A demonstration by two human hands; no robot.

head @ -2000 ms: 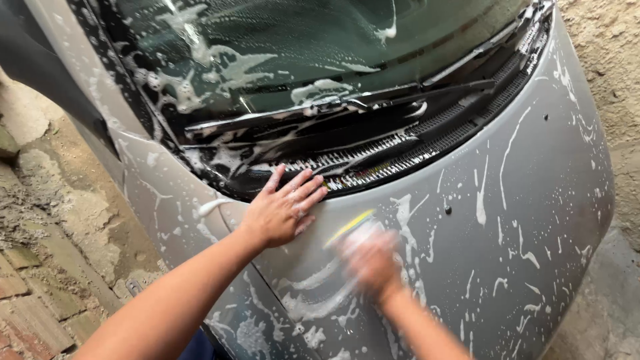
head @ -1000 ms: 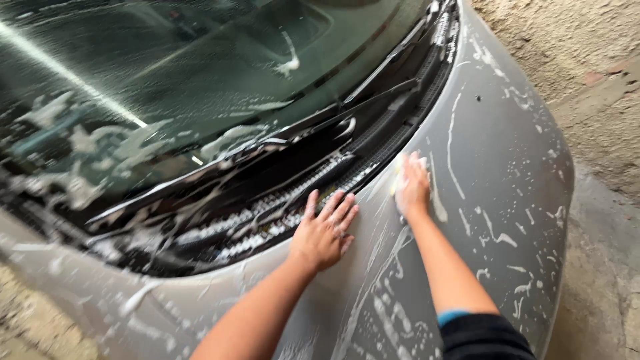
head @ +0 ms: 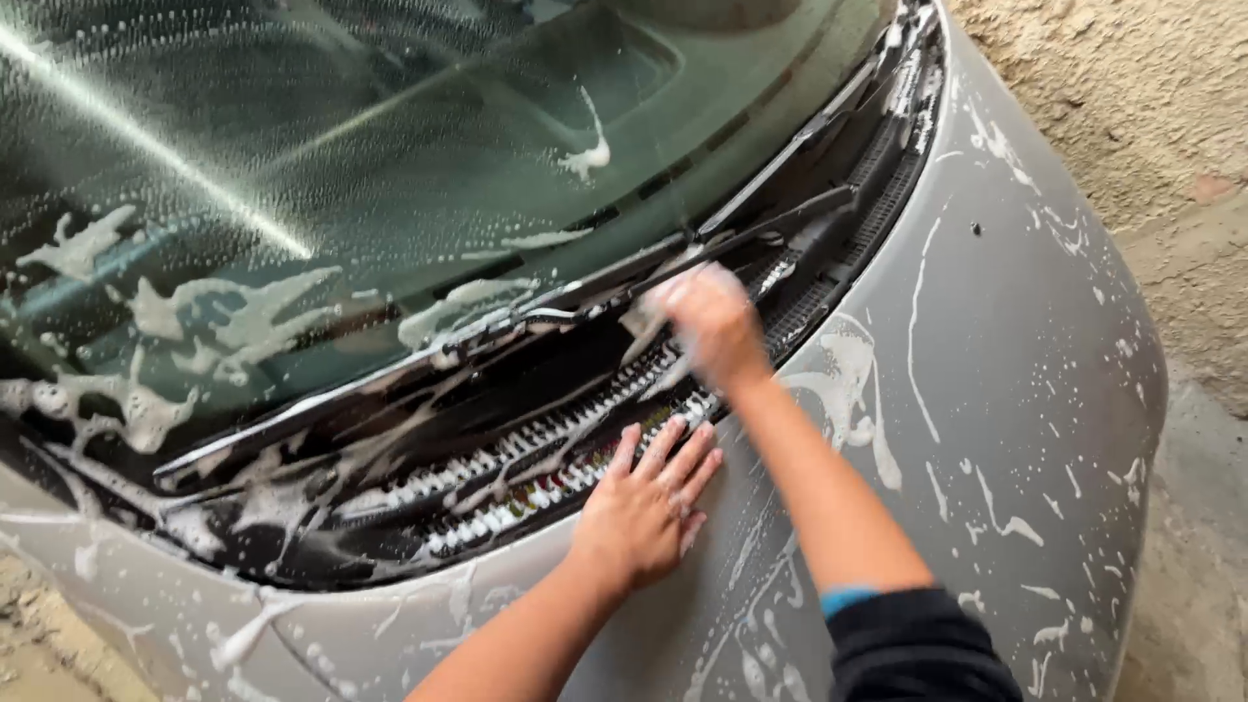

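Observation:
Streaks of suds cover a grey car's hood [head: 1014, 390]. Spread flat on the hood's rear edge, my left hand [head: 648, 502] has its fingertips at the foamy black cowl grille [head: 546, 458] and holds nothing. My right hand [head: 707, 317], blurred, is over the cowl near the base of a windshield wiper [head: 770, 229]. Its fingers are bent around something pale and soapy, seen only in part; which kind of thing it is I cannot tell. Above the cowl lies the wet windshield [head: 409, 175], with patches of foam.
A rough plastered wall [head: 1131, 97] stands close along the car's right side, with concrete ground [head: 1199, 546] below it. A second wiper arm [head: 390, 375] runs along the windshield's lower edge. A small black washer nozzle [head: 976, 229] sticks up from the hood.
My right hand has moved from the hood onto the cowl by the wipers. Two seconds ago it held a yellow and white thing on the hood. My left hand stays flat near the hood's rear edge.

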